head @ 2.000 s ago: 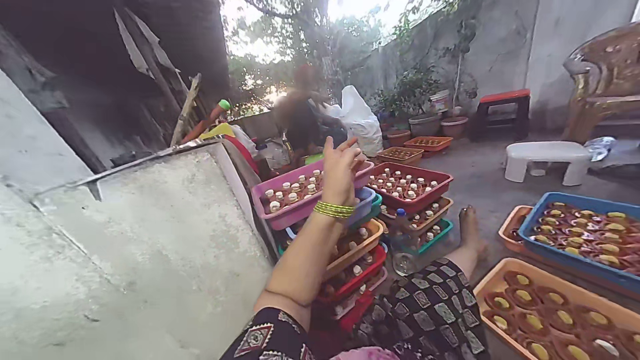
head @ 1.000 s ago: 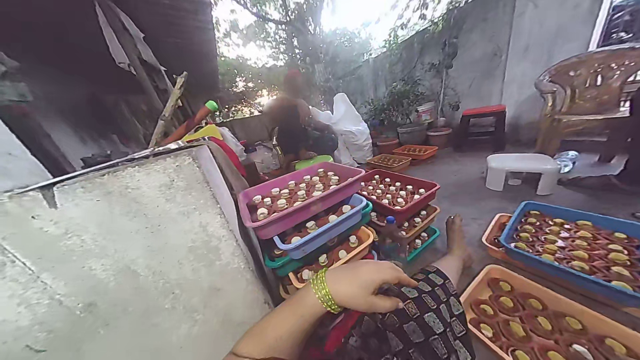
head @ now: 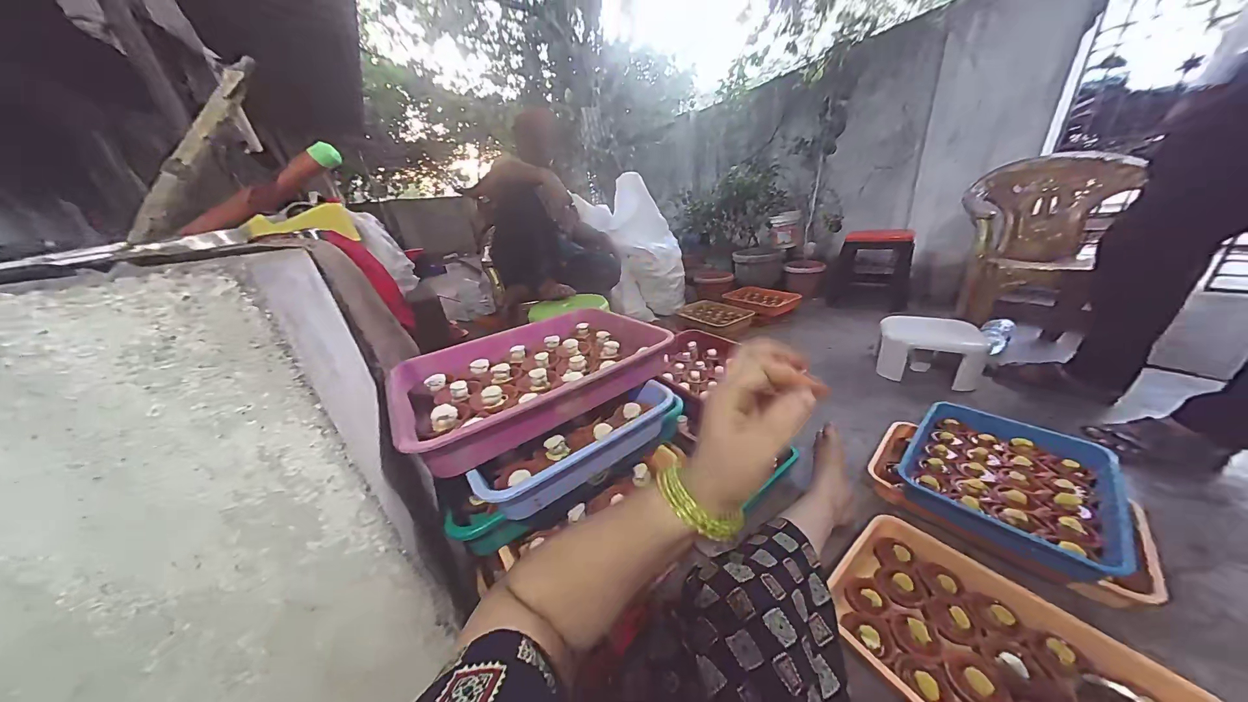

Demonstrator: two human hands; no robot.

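My left hand (head: 765, 419), with yellow-green bangles at the wrist, is raised in front of the stacked trays. Its fingers are curled and blurred, so whether something small is between them cannot be told. Left of it, a pink plastic tray (head: 531, 424) of small brown items with white tops sits tilted on a blue tray (head: 575, 478). Part of a red tray (head: 697, 341) shows behind my hand. An orange tray (head: 858, 556) of round brown pieces with yellow centres lies at the lower right, near my patterned clothing. My right hand is out of view.
A pale rough slab (head: 175, 468) fills the left. A blue-rimmed tray (head: 1121, 517) rests on others at right. Beyond are a white stool (head: 933, 341), a brown plastic chair (head: 1043, 229) and a seated person (head: 546, 224). Another person's legs (head: 1150, 234) stand at far right.
My left hand, raised two seconds ago, came down over my lap one second ago and is now raised again. A standing person's legs have come into view at the right.
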